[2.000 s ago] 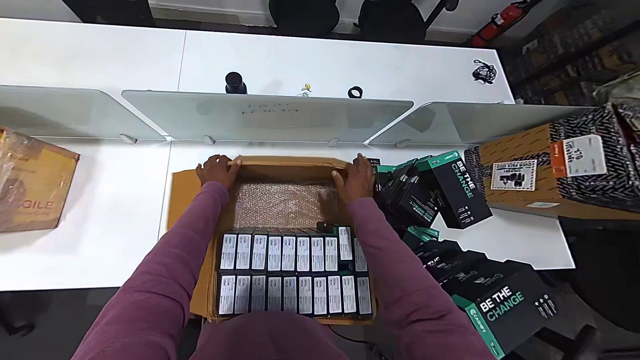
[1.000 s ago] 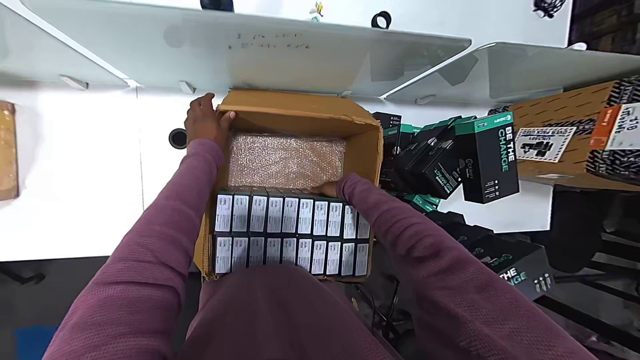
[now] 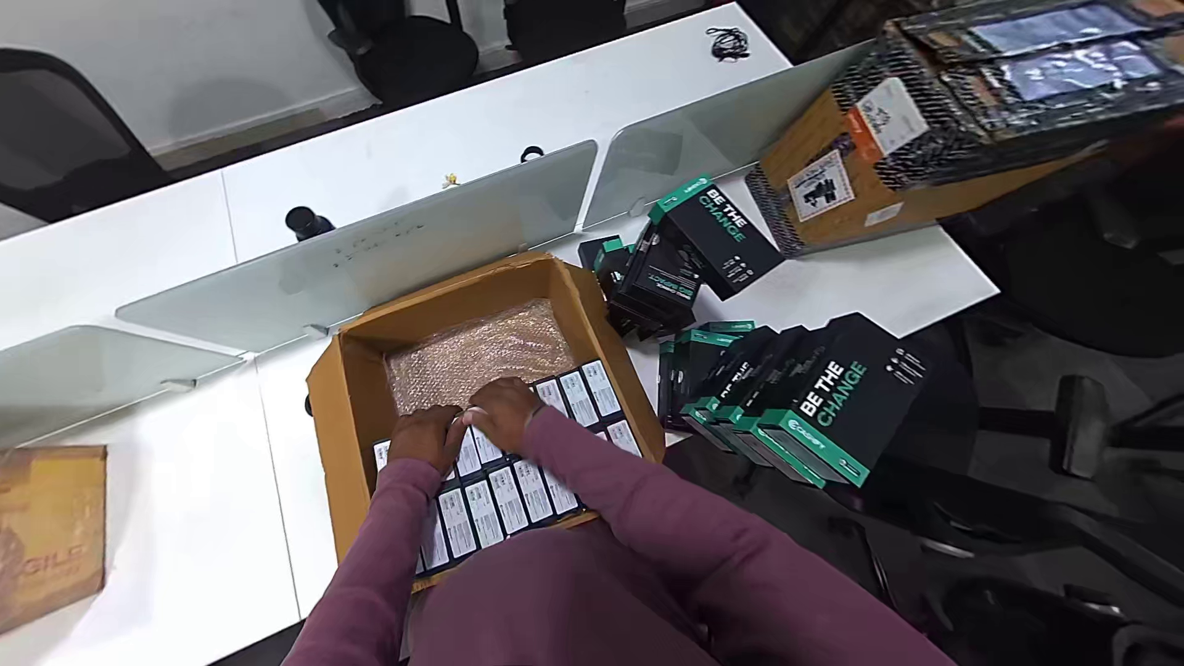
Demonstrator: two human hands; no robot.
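Observation:
An open cardboard carton (image 3: 347, 462) stands at the near edge of the white table. Two rows of small dark boxes with white labels (image 3: 507, 499) fill its near part, and bubble wrap (image 3: 481, 351) covers its far part. My left hand (image 3: 425, 437) rests on the upper row of boxes. Right beside it, my right hand (image 3: 504, 413) lies on the same row, near the bubble wrap, its fingers close to those of the left. Whether either hand grips a box is hidden by the fingers.
Black and green boxes lie piled (image 3: 647, 277) right of the carton, with more in a leaning row (image 3: 823, 398) nearer me. A large taped carton (image 3: 832, 176) is at the back right, another carton (image 3: 55, 527) at the left. A glass divider (image 3: 370, 268) stands behind.
My left hand has come off the carton's far left corner and down onto the boxes. My right hand, at the far right edge two seconds ago, is now beside it. The view has turned.

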